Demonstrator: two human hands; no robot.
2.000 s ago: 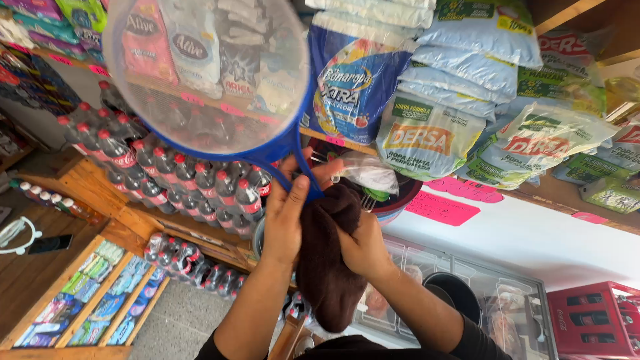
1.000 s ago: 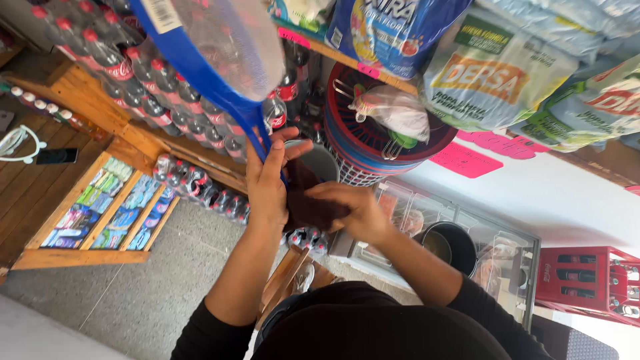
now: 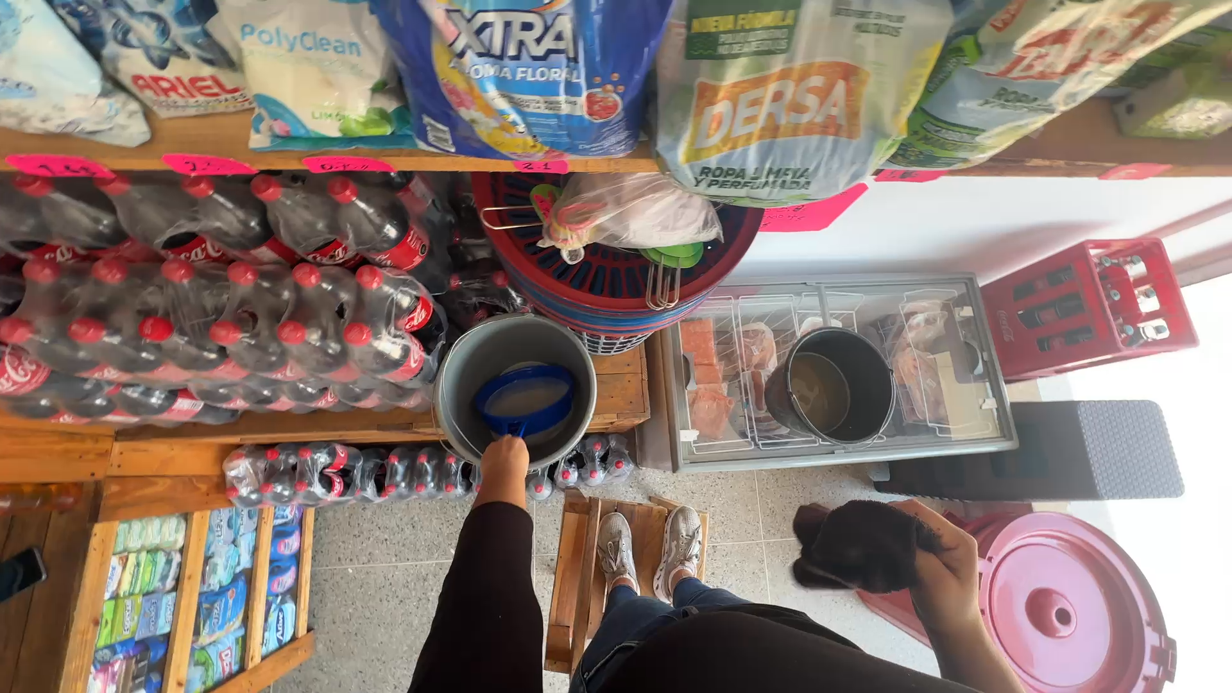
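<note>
My left hand (image 3: 504, 464) grips the handle of a blue plastic strainer (image 3: 525, 398), which lies inside a grey bucket (image 3: 450, 385). The bucket stands on a wooden ledge beside a stack of plastic baskets (image 3: 616, 289). Off to the right, my right hand (image 3: 938, 568) holds a crumpled dark cloth (image 3: 859, 546) above the floor. A dark bucket (image 3: 878, 414) with some liquid at its bottom stands on the glass top of a chest freezer (image 3: 991, 423).
Packed cola bottles (image 3: 241, 318) line the left. Above them runs a wooden shelf (image 3: 385, 164) bearing detergent bags. My feet stand on a wooden stool (image 3: 575, 577). A red bottle crate (image 3: 1059, 318), a grey woven-pattern box (image 3: 1126, 448) and a pink lidded bin (image 3: 1097, 597) are at the right.
Both hands were together on the strainer and the cloth. They are now apart: the strainer is down in the grey bucket, and the cloth has moved right with my right hand.
</note>
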